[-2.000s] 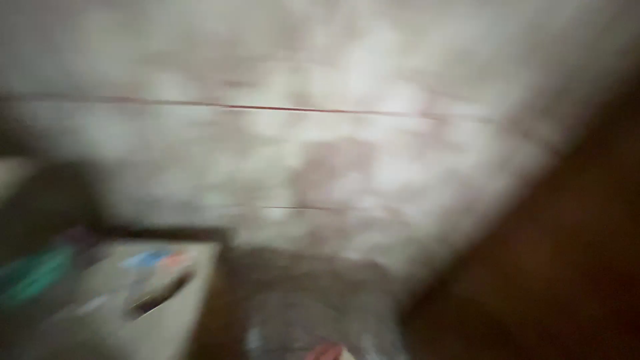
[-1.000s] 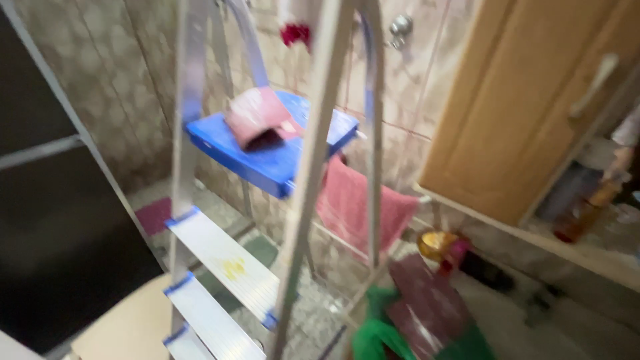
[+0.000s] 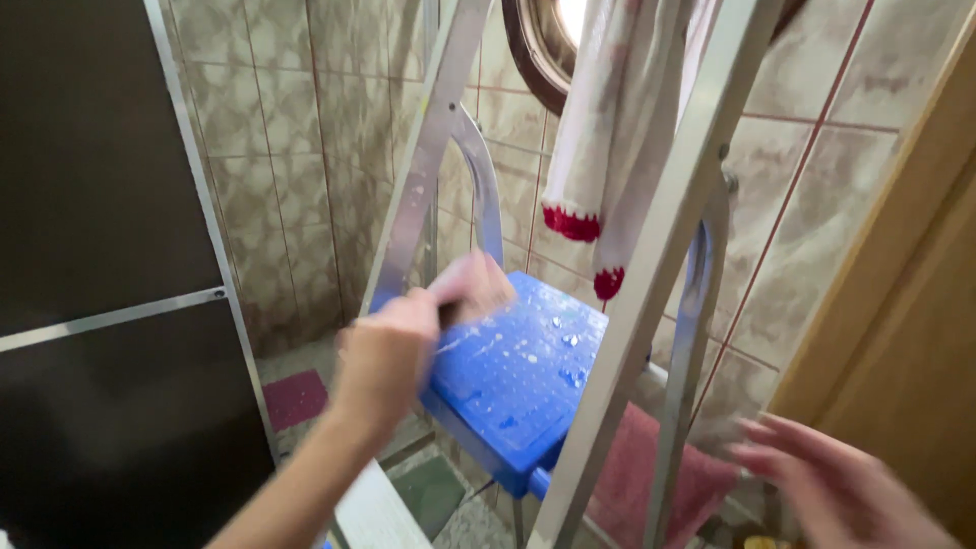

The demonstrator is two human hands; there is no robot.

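A metal stepladder (image 3: 671, 198) with a blue plastic top platform (image 3: 511, 374) stands before me; the platform bears water drops and pale spots. My left hand (image 3: 396, 324) is closed on a pinkish cloth (image 3: 476, 286), blurred, above the platform's left rear edge. On the right, outside the ladder's right rail, my right hand (image 3: 823, 473) has its fingers apart and holds nothing. A pink towel (image 3: 640, 473) hangs behind that rail, to the left of my right hand.
A white cloth with red crocheted trim (image 3: 610, 152) hangs by a round window (image 3: 534, 53). At left is a dark panel door with a metal frame (image 3: 114, 316). A wooden cabinet (image 3: 892, 305) stands right. Pink (image 3: 296, 398) and green mats (image 3: 431, 492) lie on the floor.
The pinkish cloth lay on the blue platform one second ago; now my left hand has it. Both hands have come into view. The view has moved closer to the platform.
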